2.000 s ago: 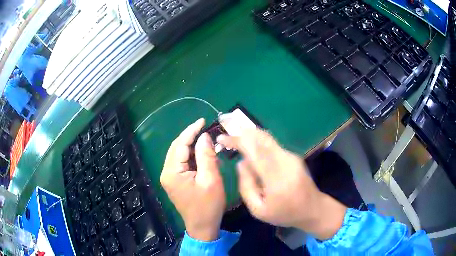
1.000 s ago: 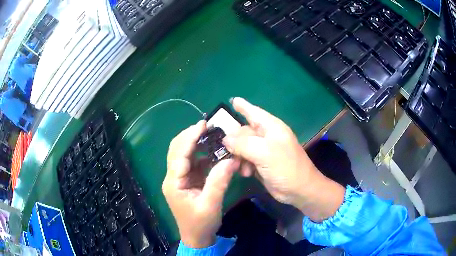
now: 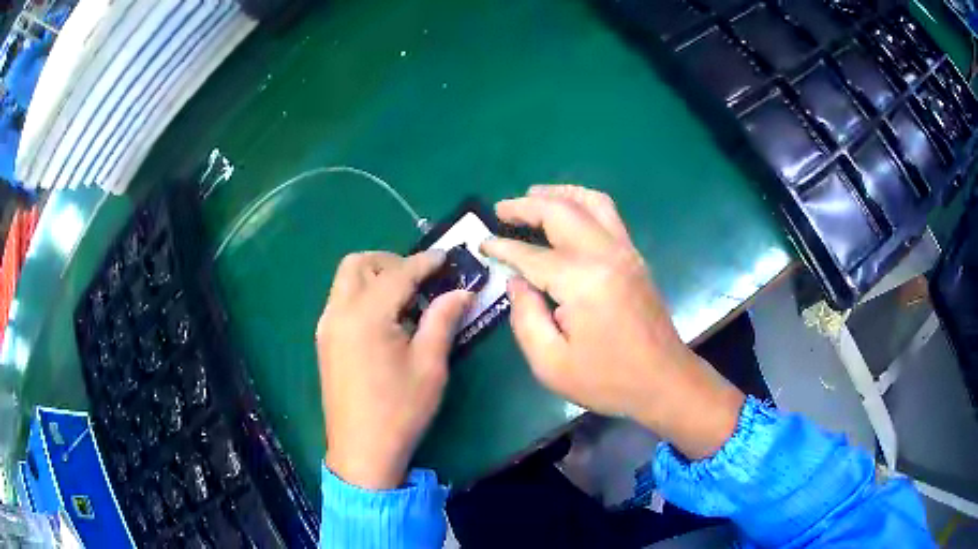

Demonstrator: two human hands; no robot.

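A small black squarish watch case [image 3: 456, 272] is pinched between the thumb and fingertips of my left hand [image 3: 381, 349]. It is over the white face of a black-edged work pad [image 3: 498, 291]; I cannot tell if it touches the pad. My right hand [image 3: 601, 300] is at the pad's right side, index fingertip on or just above the white face near the case, thumb close by. Whether a tiny part is between its fingertips is hidden. A thin pale cable [image 3: 349, 169] curves left from the pad's upper corner over the green mat [image 3: 354, 97].
A black blister tray with dark pieces [image 3: 161, 375] lies at the left. Another with many empty pockets [image 3: 799, 129] is at the upper right. A white sheet stack [image 3: 139, 80] stands upper left. A blue box [image 3: 80, 472] is lower left. The bench edge [image 3: 740, 309] runs along the right.
The case, earlier held in front of the pad, is now over its white face. My right hand has shifted from the case to the pad's right side. The view has moved closer.
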